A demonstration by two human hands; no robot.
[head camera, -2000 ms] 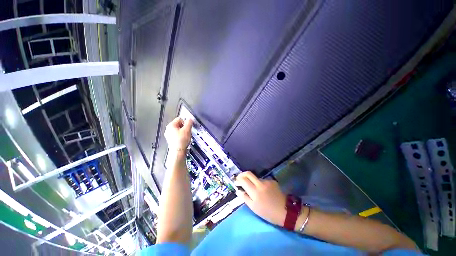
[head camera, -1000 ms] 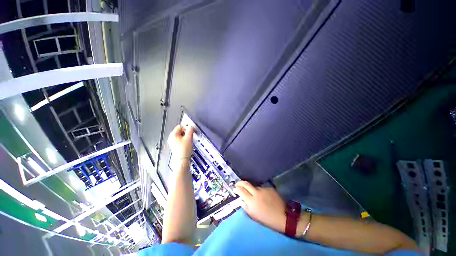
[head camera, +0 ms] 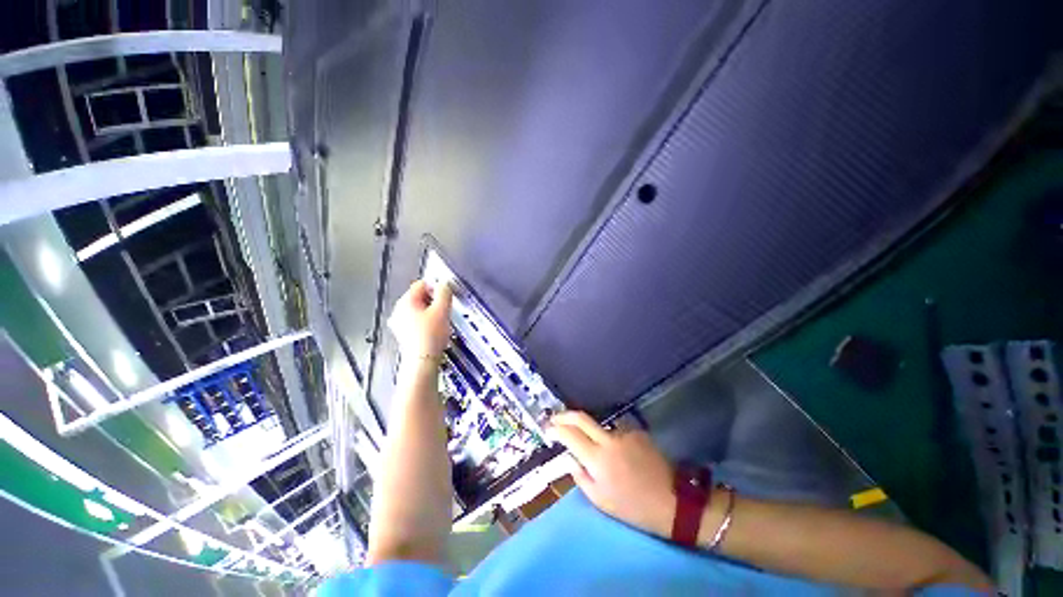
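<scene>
A huge black ribbed TV rear cover (head camera: 548,140) lies in front of me. Its board opening shows the green main board (head camera: 504,434) with connectors. A long silver terminal bracket (head camera: 495,341) with cut-outs lies along the opening's far edge. My left hand (head camera: 422,317) pinches the bracket's upper end between thumb and fingers. My right hand (head camera: 612,466) holds its lower end at the opening's corner. The fingertips partly hide both bracket ends. Whether the bracket is fully seated cannot be told.
Two spare perforated strips (head camera: 991,449) lie on the green bench (head camera: 816,338) at the right. A small dark part (head camera: 865,359) and a yellow mark (head camera: 868,498) are near them. Metal line frames (head camera: 140,175) and a blue rack (head camera: 222,402) stand at the left.
The view has shifted slightly. Both hands stay at the two ends of the bracket, with little visible movement against the opening.
</scene>
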